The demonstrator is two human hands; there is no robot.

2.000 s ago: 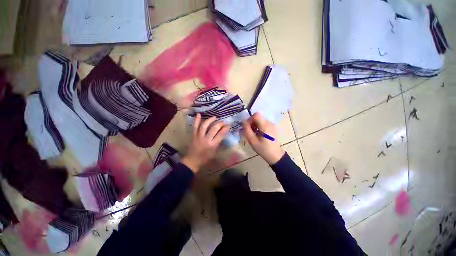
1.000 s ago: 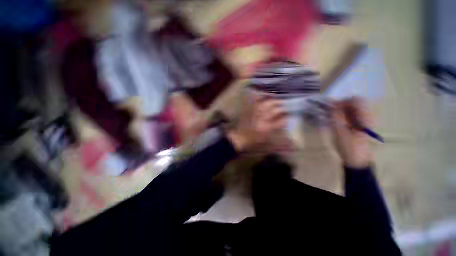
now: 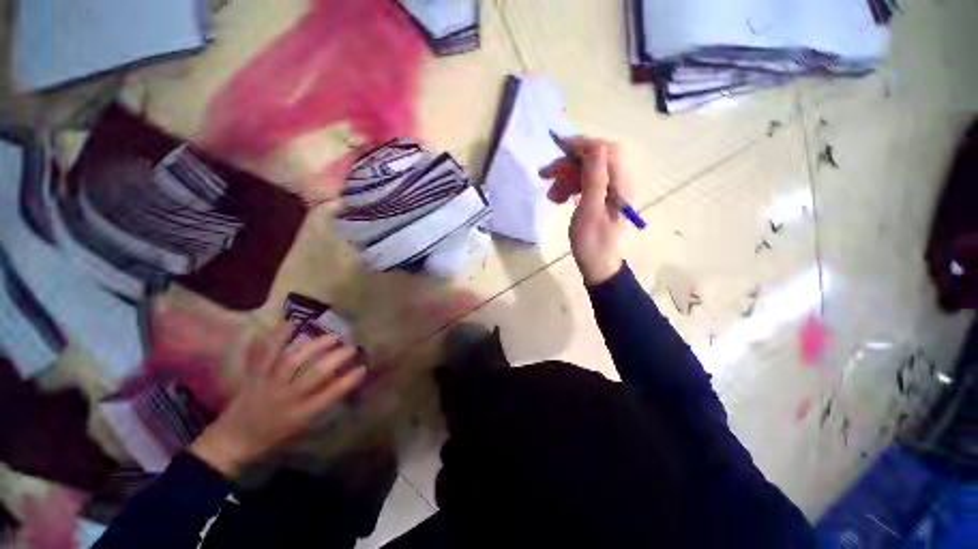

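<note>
My right hand [image 3: 593, 198] holds a blue-ended pen [image 3: 631, 214] above the floor, beside a pale stack of cut pieces [image 3: 523, 161]. A fanned stack of striped-edge pieces [image 3: 413, 209] lies in front of me, with no hand on it. My left hand [image 3: 284, 397], slightly blurred, is over a small striped stack [image 3: 311, 320] at the lower left. Its fingers are apart. Whether the fingertips touch that stack is not clear.
A maroon piece [image 3: 263, 247] with a curved striped stack [image 3: 161, 220] lies left. Pink scraps [image 3: 332, 75] lie ahead. Large pale stacks [image 3: 751, 32] lie at the upper right and upper left [image 3: 107, 38]. Dark trimmings and a blue item [image 3: 901, 504] are at the right.
My left hand has left the fanned stack and moved down-left to the small striped stack. My right hand, still with the pen, has lifted away up-right. The fanned stack now shows uncovered.
</note>
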